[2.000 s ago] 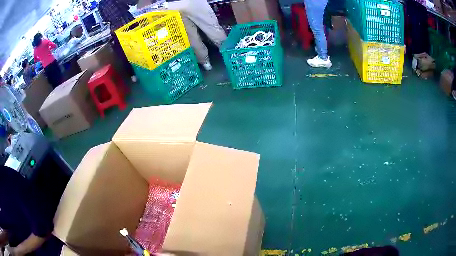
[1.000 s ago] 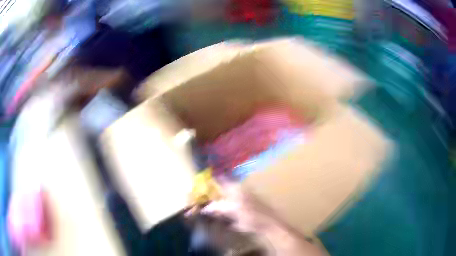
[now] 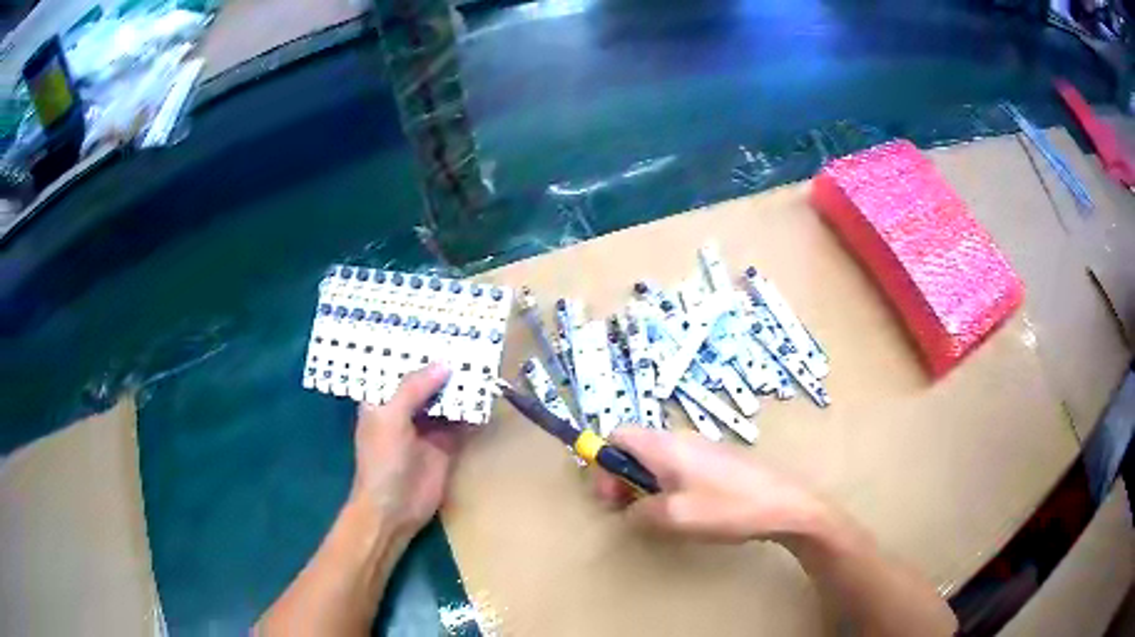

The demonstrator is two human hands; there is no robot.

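My left hand [image 3: 405,448] holds a white PCB panel [image 3: 405,334] by its lower edge, thumb on top. The panel has rows of round dark parts and small square holes. My right hand [image 3: 697,483] grips pliers [image 3: 595,451] with black handles and a yellow band. The plier tips are at the panel's lower right edge; whether they are closed on it is hard to tell. Loose single PCB strips [image 3: 691,339] lie in a pile on the cardboard sheet [image 3: 772,548], to the right of the panel.
A pink bubble wrap pack [image 3: 924,249] lies on the cardboard at the right. A clear-wrapped post [image 3: 438,125] stands beyond the panel. The dark green surface [image 3: 224,311] extends left and behind. Thin strips [image 3: 1052,162] lie at the far right, and a red item [image 3: 1098,131] is beside them.
The view has turned from the open carton and floor to the bench. The pliers, earlier over the carton, are now at the panel's edge. My left hand now shows, holding the panel.
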